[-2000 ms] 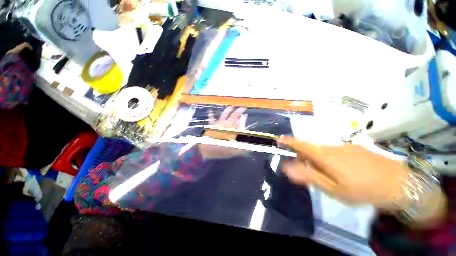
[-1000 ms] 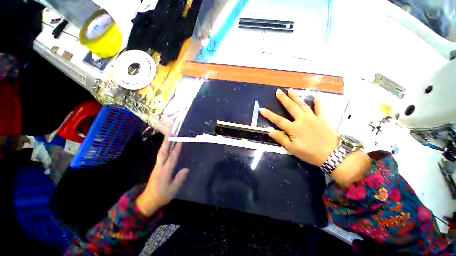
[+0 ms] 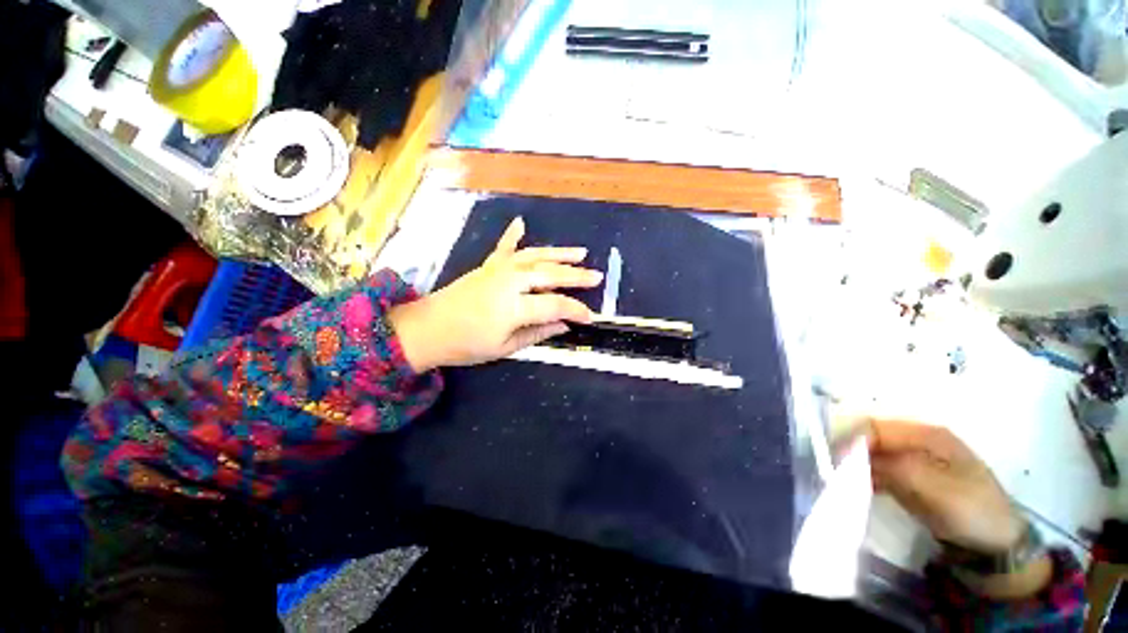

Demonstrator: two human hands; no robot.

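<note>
The black garment panel (image 3: 594, 458) lies in the clear sewing template, whose orange-brown edge bar (image 3: 643, 186) is at the far side. A narrow black welt strip (image 3: 643, 341) lies at the slot, between pale edge strips. My left hand (image 3: 501, 303) lies palm down at the slot's left end, fingers spread, fingertips on the welt strip's left end. My right hand (image 3: 934, 476), blurred, pinches a whitish, sheet-like edge (image 3: 835, 526) at the template's right side. Whether this is template plastic or a separate piece is unclear.
The yellow tape roll (image 3: 208, 74) and white tape roll (image 3: 292, 162) lie at the left. Black cloth (image 3: 359, 68) lies behind them. The white sewing machine (image 3: 1064, 235) stands at the right, with a dark slim tool (image 3: 1093, 433) below its head.
My left hand has moved from the template's left edge onto the slot area. My right hand has left the slot, moved right and towards me, and now grips the whitish edge.
</note>
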